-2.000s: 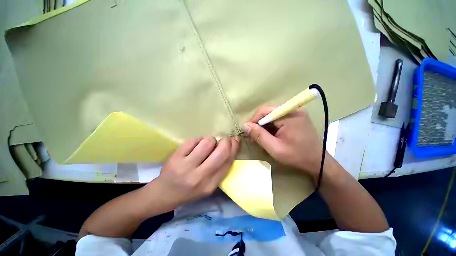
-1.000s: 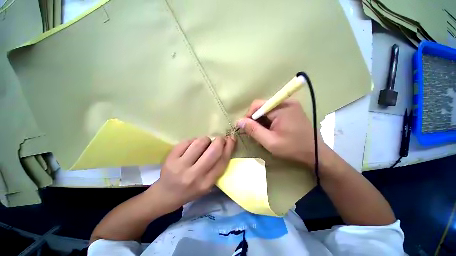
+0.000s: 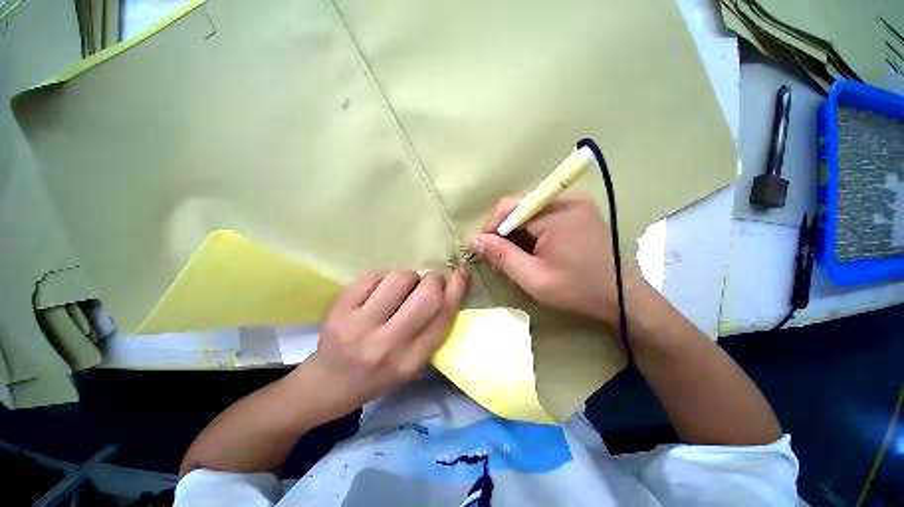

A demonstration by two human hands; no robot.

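Observation:
An olive panel (image 3: 268, 129) with a yellow reverse lies over the table, its near corners folded up to show yellow. A stitched seam (image 3: 395, 121) runs down it to a small dark cluster (image 3: 462, 257), too small to tell. My left hand (image 3: 392, 327) pinches the panel just left of the seam end. My right hand (image 3: 555, 259) holds a pale yellow and white pen tool (image 3: 547, 190) in the crook of its fingers, black cord running down behind the wrist. Its thumb and fingertips pinch at the seam end.
At the right are a dark hammer-like tool (image 3: 772, 158), a slim black tool (image 3: 805, 263) and a blue tray (image 3: 829, 188) of small grey pieces. Stacked olive pieces lie at the top right (image 3: 793, 45) and left (image 3: 45, 342). The table's front edge (image 3: 213, 364) is near me.
The pen tool has shifted slightly left and stands a little steeper. The view has moved slightly since the first frame. Both hands stay at the seam end.

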